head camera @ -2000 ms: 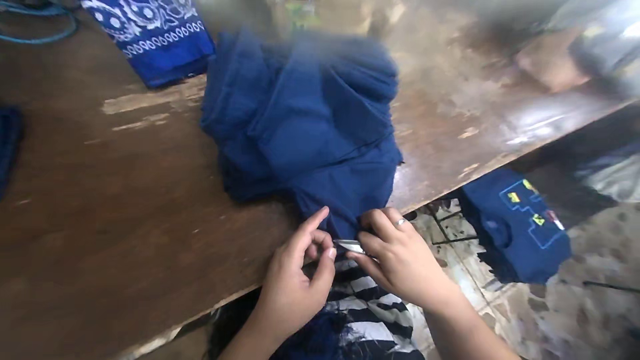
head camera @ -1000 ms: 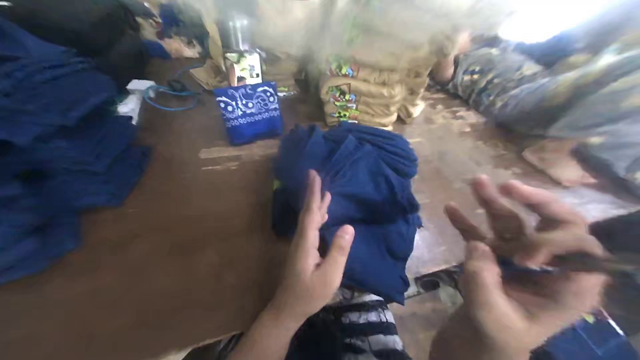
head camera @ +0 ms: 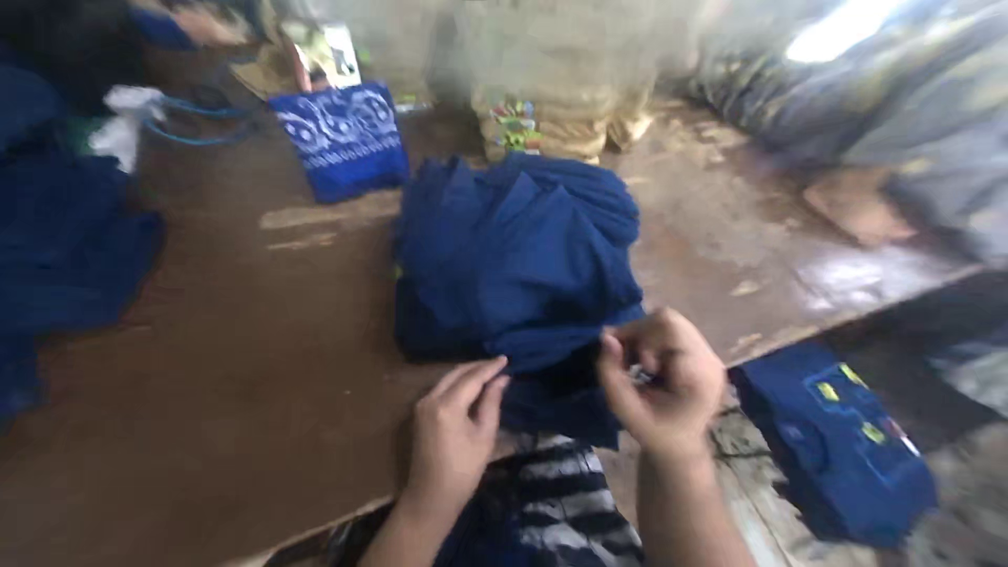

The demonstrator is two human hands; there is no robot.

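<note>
A pile of navy blue cloth garments [head camera: 520, 252] lies on the brown wooden table, its near part reaching the front edge. My left hand [head camera: 461, 417] is at the lower left of the pile, thumb and fingertips close together at the fabric; whether they pinch it is not plain. At the pile's lower right, my right hand [head camera: 665, 378] is curled, with a small shiny metallic thing partly showing between the fingers, perhaps a small cutting tool. The hand is blurred, and most of that thing is hidden.
More navy cloth [head camera: 71, 236] lies at the left. Behind the pile are a blue patterned pouch [head camera: 346, 142] and stacked tan garments [head camera: 551, 126]. A navy garment with printed patches [head camera: 843, 441] sits below the table's right edge. Another person's forearm or foot [head camera: 858, 205] rests at the right.
My right hand has come back from the right, where it was lifted and spread, to the near edge of the pile. The left hand's fingers have drawn closer together.
</note>
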